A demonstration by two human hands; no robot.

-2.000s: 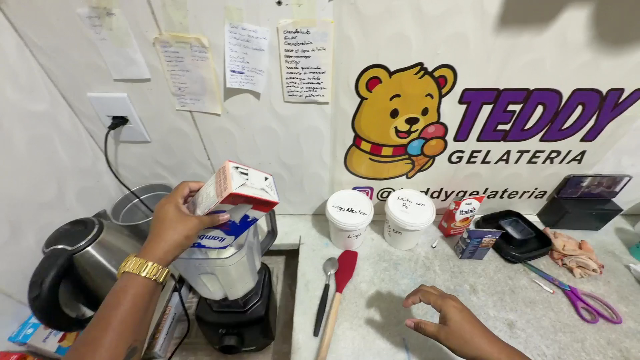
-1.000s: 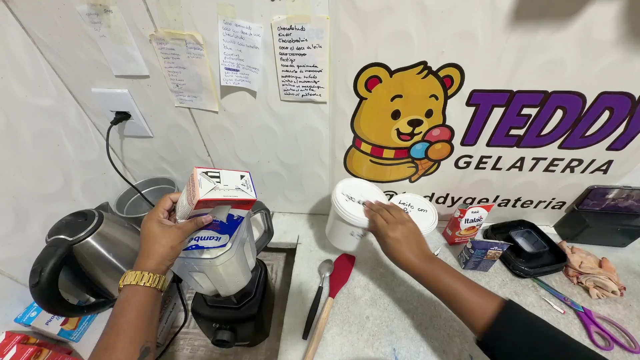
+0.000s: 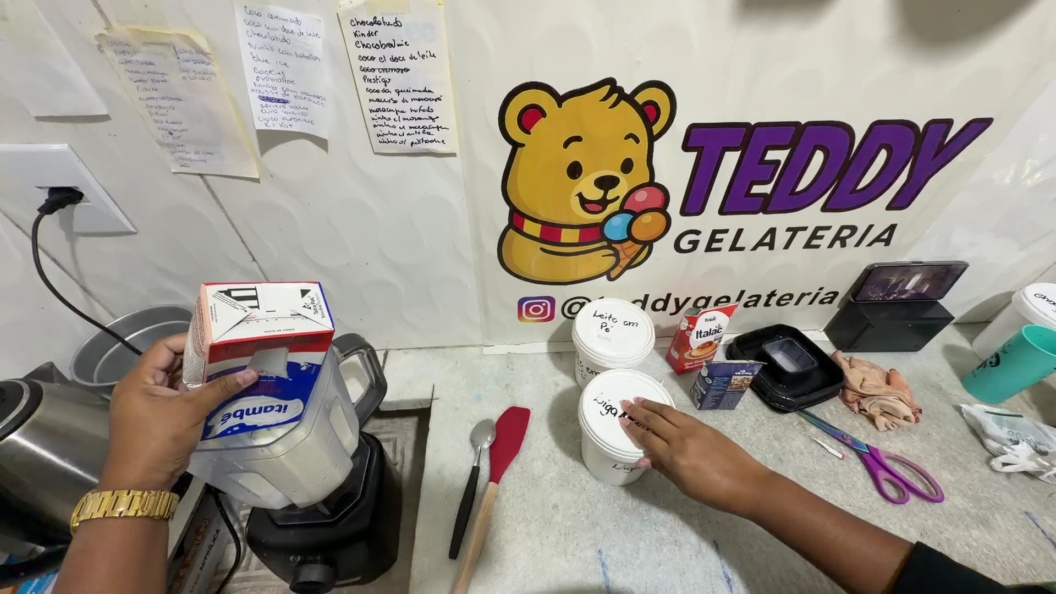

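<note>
My left hand (image 3: 169, 408) grips a milk carton (image 3: 268, 330), tipped upside down over the jar of a blender (image 3: 285, 462). White liquid shows inside the jar. The fingers of my right hand (image 3: 689, 450) rest on the lid of a white tub (image 3: 615, 437) with handwriting on it; whether they grip it I cannot tell. Just behind stands a second white lidded tub (image 3: 612, 338). To the left of the tubs lie a metal spoon (image 3: 472, 487) with a black handle and a red spatula (image 3: 497, 487) with a wooden handle.
An electric kettle (image 3: 49, 454) and a metal pan (image 3: 124, 346) stand at the left. To the right are a small red-and-white carton (image 3: 697, 338), a blue packet (image 3: 724, 384), black trays (image 3: 780, 363), a crumpled cloth (image 3: 879, 392), purple scissors (image 3: 895, 470), a phone (image 3: 907, 282) and a green cup (image 3: 1008, 363).
My right hand has moved onto a tub, which has shifted from beside the other tub to in front of it. My left hand keeps the carton over the blender, now tipped further over.
</note>
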